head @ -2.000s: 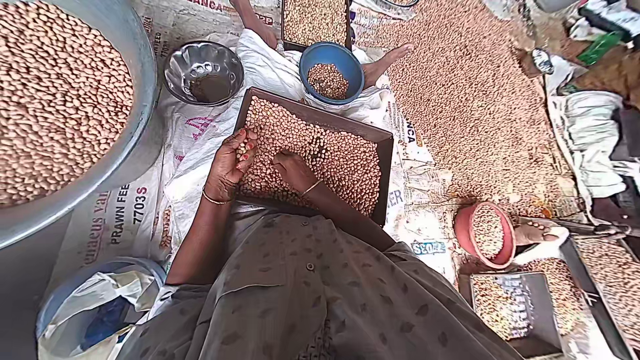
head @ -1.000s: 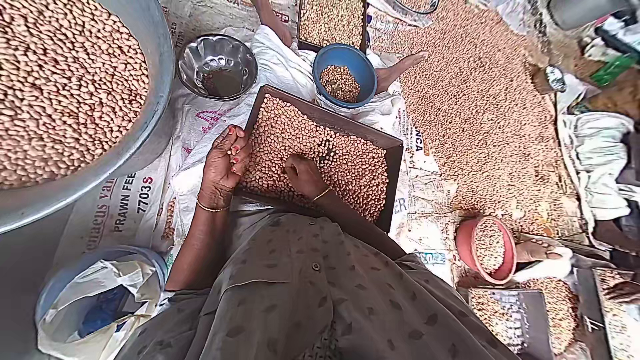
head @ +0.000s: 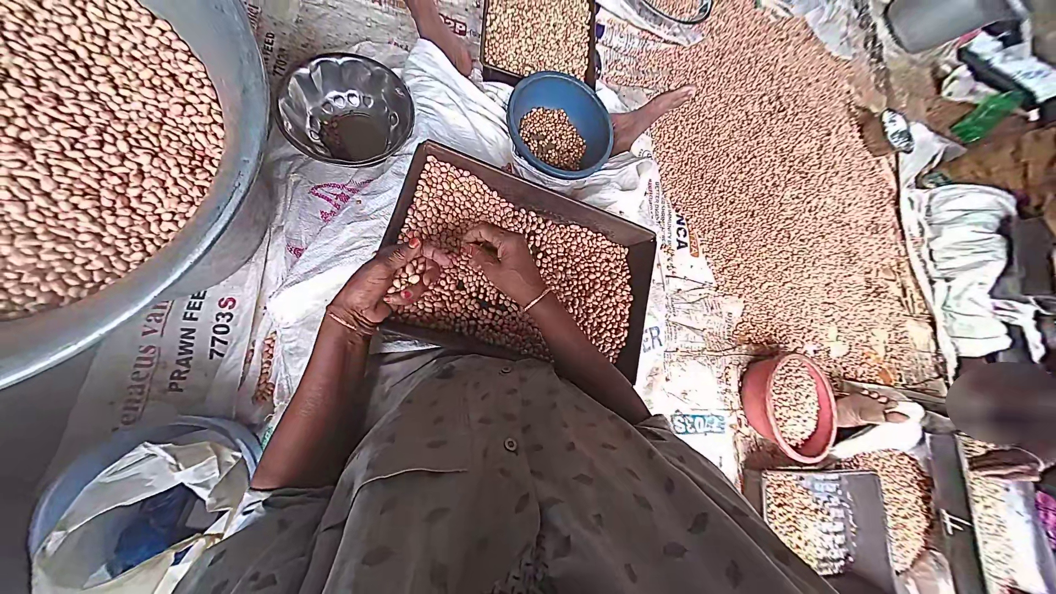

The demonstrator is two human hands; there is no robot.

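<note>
A dark rectangular tray (head: 642,289) full of peanut kernels (head: 577,272) lies in front of my lap. My left hand (head: 384,285) is over its left side, half curled, with a few kernels in the palm and fingers. Over the middle of the tray is my right hand (head: 505,262), its fingers bent close to the left fingertips; whether it pinches a kernel is too small to tell. Beyond the tray's far edge stands a blue plastic bowl (head: 598,124) with some kernels. A fluted metal bowl (head: 309,95) with a little dark matter in it sits to its left.
A large metal basin (head: 235,148) heaped with kernels fills the upper left. Below it is a blue tub (head: 62,487) with a plastic bag. Kernels spread on sheets (head: 784,165) cover the right. A red bowl (head: 759,396), more trays (head: 866,511) and other people's feet (head: 660,107) are around.
My right hand has risen from the kernels and come close to my left hand. The left hand has turned, its fingers now reaching toward the right.
</note>
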